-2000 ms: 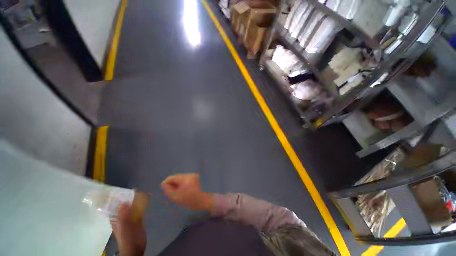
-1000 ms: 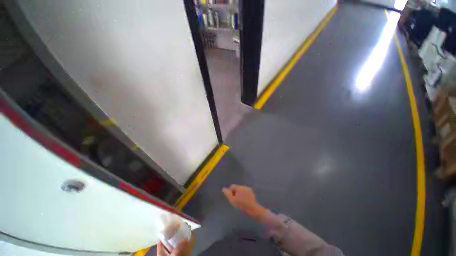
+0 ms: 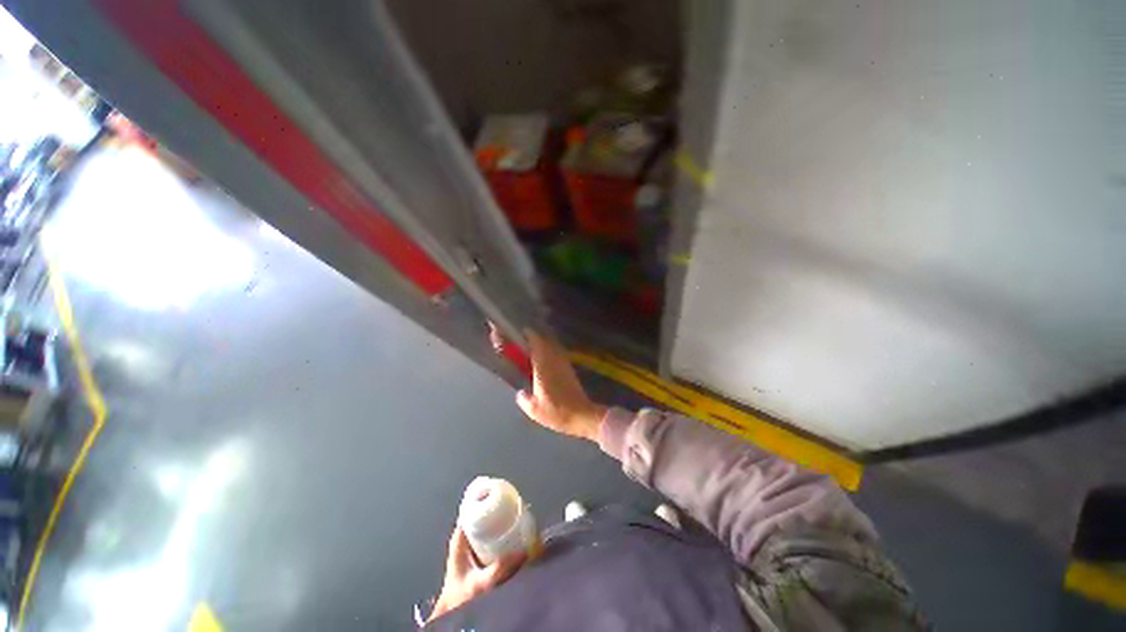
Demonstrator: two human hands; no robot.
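Note:
My left hand (image 3: 467, 578) is low in the picture, near my dark apron, closed around a translucent white glue bottle (image 3: 494, 516). The bottle's round neck points up towards me. My right hand (image 3: 556, 389) is at the lower edge of a grey door with a red stripe (image 3: 309, 167). Its fingers are on the door edge, some of them behind it. The door stands open beside a dark storage space.
Inside the storage space stand two orange-red cans with silvery tops (image 3: 516, 173), with a green item (image 3: 587, 262) low in front. A white panel (image 3: 889, 222) is at the right. Yellow tape (image 3: 741, 426) marks the grey floor. My shoe tips show below.
The view has turned to the door and the open storage space. My right hand has moved from free air onto the door edge. My left hand still holds the bottle.

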